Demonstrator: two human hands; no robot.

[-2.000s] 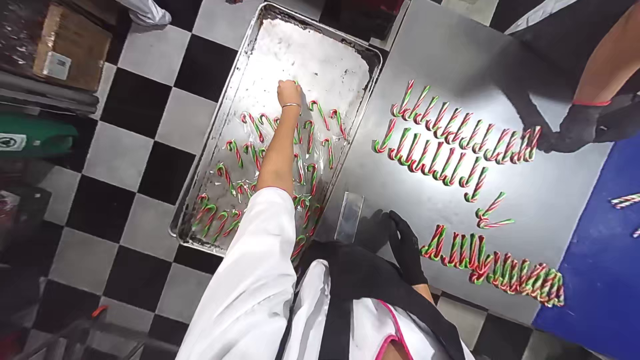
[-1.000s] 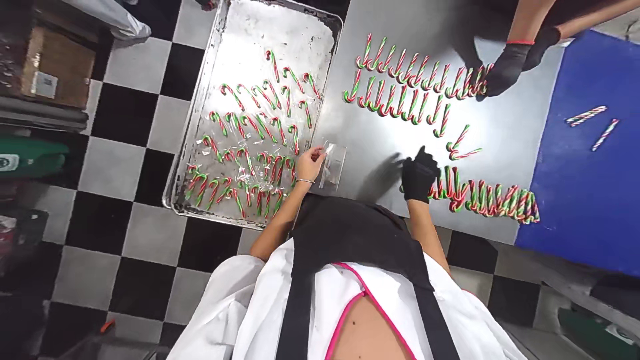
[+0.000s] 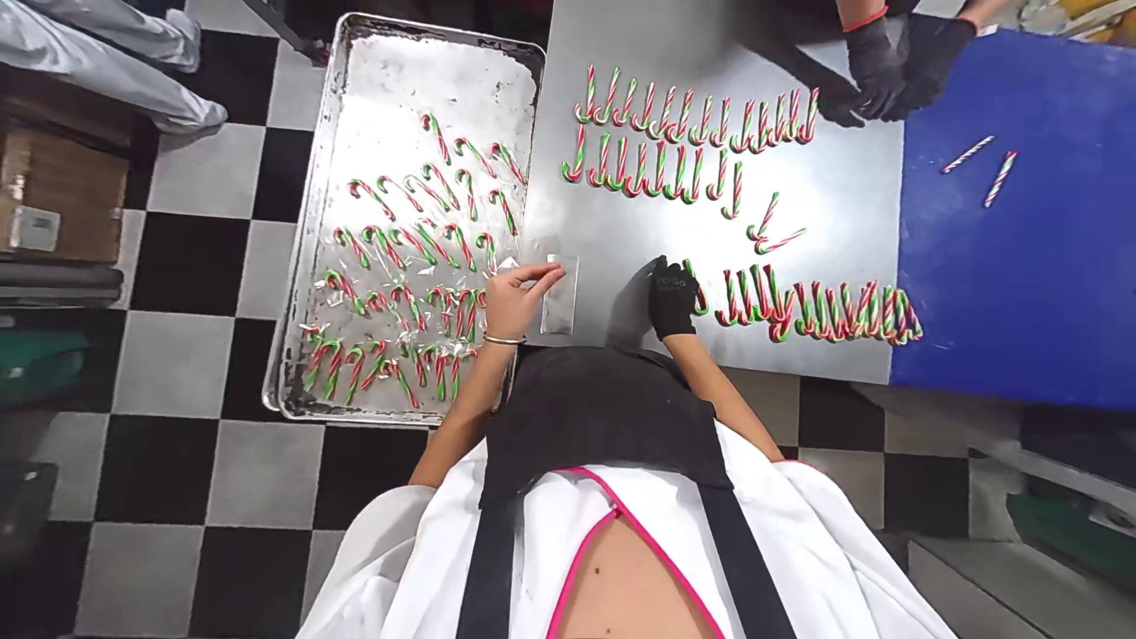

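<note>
My left hand point(image 3: 524, 297), bare with a bracelet at the wrist, has its thumb and finger together over a small stack of clear plastic sleeves point(image 3: 559, 311); whether a sleeve is pinched cannot be told. My right hand point(image 3: 673, 299), in a black glove, is on a red and green candy cane point(image 3: 695, 288), partly hidden behind its fingers. To its right, a close row of candy canes point(image 3: 808, 306) lies on the steel table point(image 3: 621, 240). Two more rows point(image 3: 661, 169) lie farther off, with two loose canes point(image 3: 782, 240) between. Wrapped canes point(image 3: 417, 244) lie on a metal tray.
The metal tray's rim point(image 3: 306, 213) borders the table at left. Another person's black-gloved hands point(image 3: 896, 67) are at the far right edge. Two straight candy sticks point(image 3: 999, 179) lie on a blue surface point(image 3: 1021, 293). Another person's legs point(image 3: 106, 67) show at upper left.
My left hand has gone from the tray to the plastic sleeves. My right hand has moved left from the near row with a cane. The other person's hands have moved away from the far row.
</note>
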